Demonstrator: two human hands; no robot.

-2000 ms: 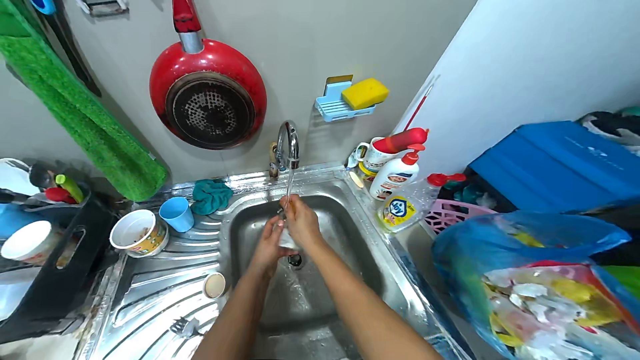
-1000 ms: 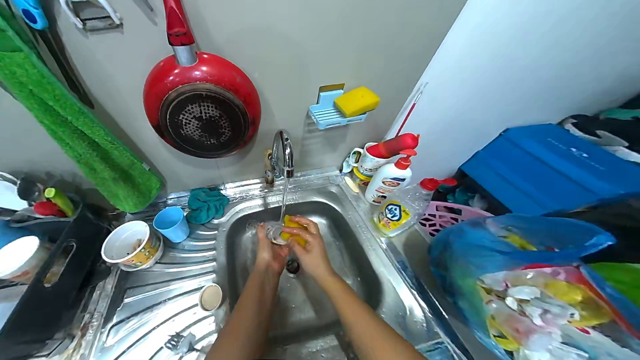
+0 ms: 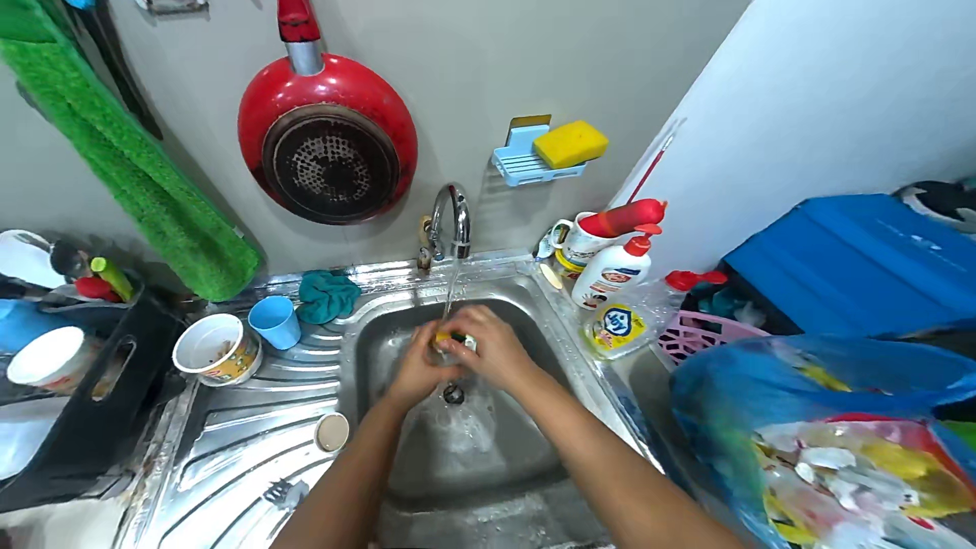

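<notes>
Both hands are over the stainless steel sink (image 3: 427, 488), just below the running faucet (image 3: 460, 221). My left hand (image 3: 415, 370) is wrapped around a small clear item (image 3: 440, 352), perhaps a jar or cup; the fingers hide most of it. My right hand (image 3: 488, 347) presses on the same item from the right, with something small and yellow (image 3: 442, 336) under its fingers. Water from the spout falls at the hands. The drain (image 3: 454, 393) shows below them.
On the drainboard lie a blue cup (image 3: 275, 323), a paper tub (image 3: 217, 349), a teal cloth (image 3: 328, 296), a small round lid (image 3: 332, 432) and a fork (image 3: 278, 492). A black dish rack (image 3: 84, 427) stands left. Soap bottles (image 3: 614, 271) and a blue trash bag (image 3: 724, 396) are right.
The clear item and the yellow thing showed more openly between the hands a second ago; the fingers now cover more of them. The view has shifted somewhat.
</notes>
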